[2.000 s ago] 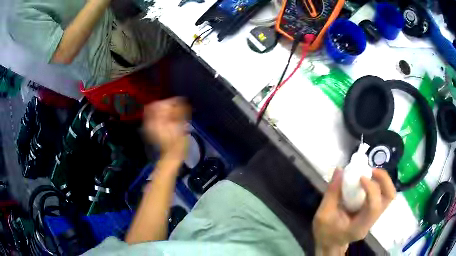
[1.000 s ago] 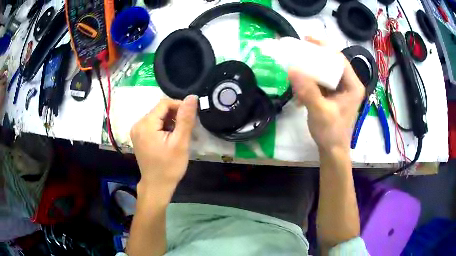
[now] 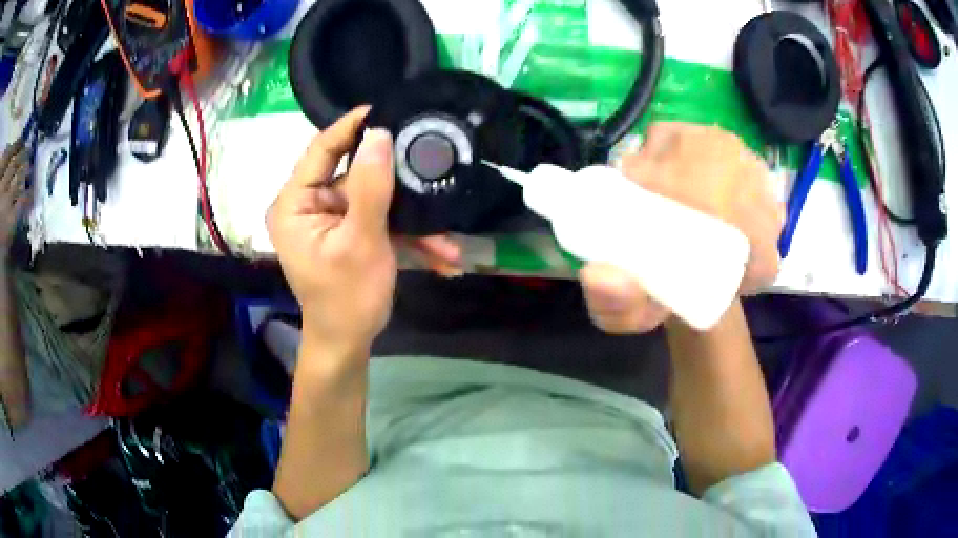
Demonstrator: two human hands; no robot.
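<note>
My left hand grips the left edge of the black speaker driver disc, thumb and finger at its rim and other fingertips showing below it. The disc has a silver ring and a round grey centre facing up. My right hand holds the white glue bottle, tilted with its thin nozzle pointing left at the disc, close to the silver ring. I cannot tell if the tip touches. The headphones' padded cup lies behind the disc, and the headband curves at the right. The open earcup is partly hidden behind the disc.
An orange multimeter with leads and a blue parts cup stand at back left. An ear cushion, blue-handled cutters, red wires and a black corded tool lie right. A purple stool is below right. Another person's hand shows at far left.
The view has swung onto the bench. My left hand has taken hold of the disc and raised it. My right hand has brought the bottle down, its nozzle now at the disc.
</note>
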